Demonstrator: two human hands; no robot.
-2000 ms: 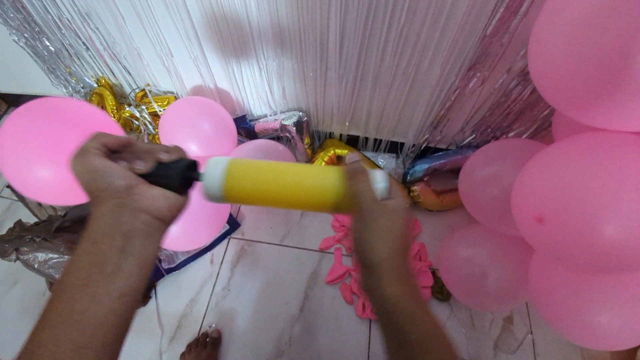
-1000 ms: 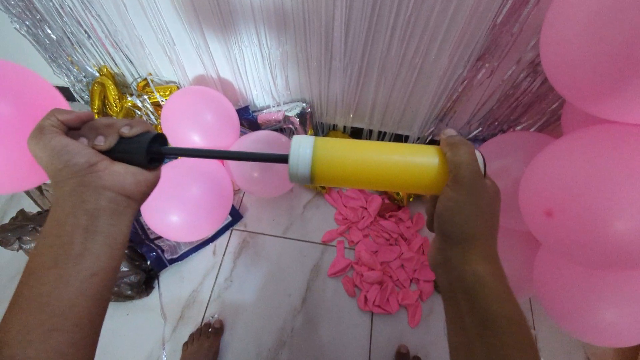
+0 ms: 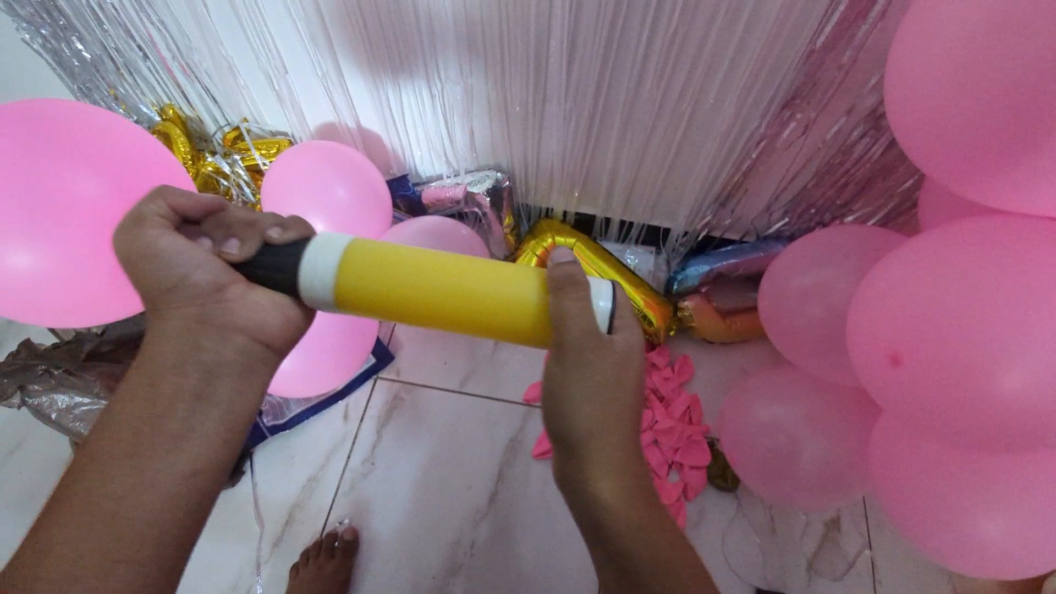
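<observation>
My left hand is wrapped around the black handle of a yellow hand balloon pump. The handle sits against the white collar of the barrel, so the rod does not show. My right hand grips the barrel near its far white end, thumb on top. The pump lies nearly level across the view, its right end a little lower. A large inflated pink balloon is behind my left hand. Whether a balloon is on the pump's far end cannot be seen.
Uninflated pink balloons lie heaped on the tiled floor. Inflated pink balloons cluster at the right, others at the left. Foil balloons rest below a tinsel curtain. A crumpled plastic bag and my bare foot are lower left.
The pump's black rod, drawn out one second ago, is back inside the barrel. My two hands have come closer together, both still holding the pump.
</observation>
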